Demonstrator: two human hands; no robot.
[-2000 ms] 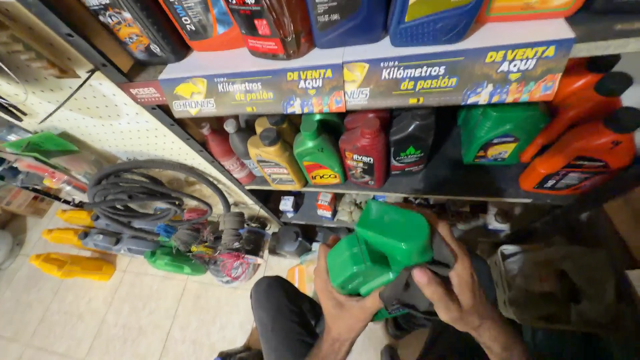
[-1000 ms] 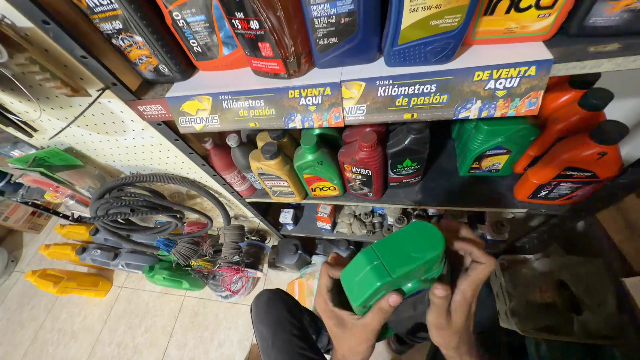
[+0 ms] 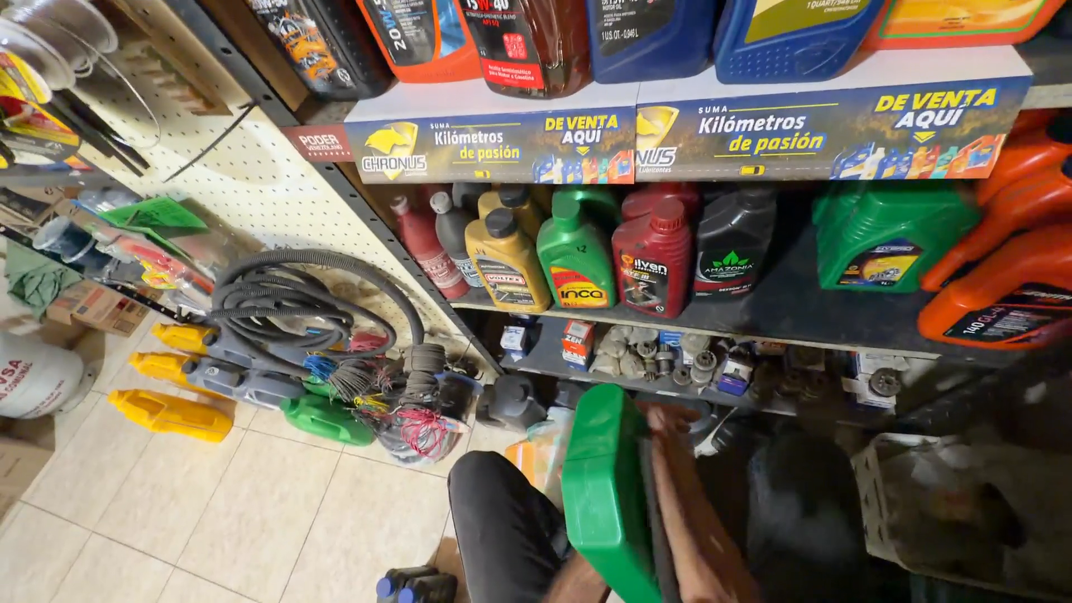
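Observation:
A green plastic jug [image 3: 607, 494] is held tilted above my lap, its smooth side toward the camera. Against its right side lies a dark cloth [image 3: 657, 519], seen edge-on. My right hand [image 3: 670, 423] is pressed on the cloth at the jug's right side, fingers blurred near the top and partly hidden. From below comes my left hand [image 3: 578, 582], of which only the wrist area shows; its fingers are hidden behind the jug's lower part, which it supports.
Motor oil bottles [image 3: 584, 255] line the shelf ahead, with boxes and small metal parts [image 3: 662, 356] beneath. Coiled black hose [image 3: 293, 310], wires and yellow bottles [image 3: 172, 414] lie on the floor at left. A crate [image 3: 875, 502] stands at right; dark bottles [image 3: 416, 584] are near my knee.
The green jug has been turned, from lying across both hands to a more upright, edge-on position. My right hand has moved to its right side; my left fingers, visible before, are now hidden.

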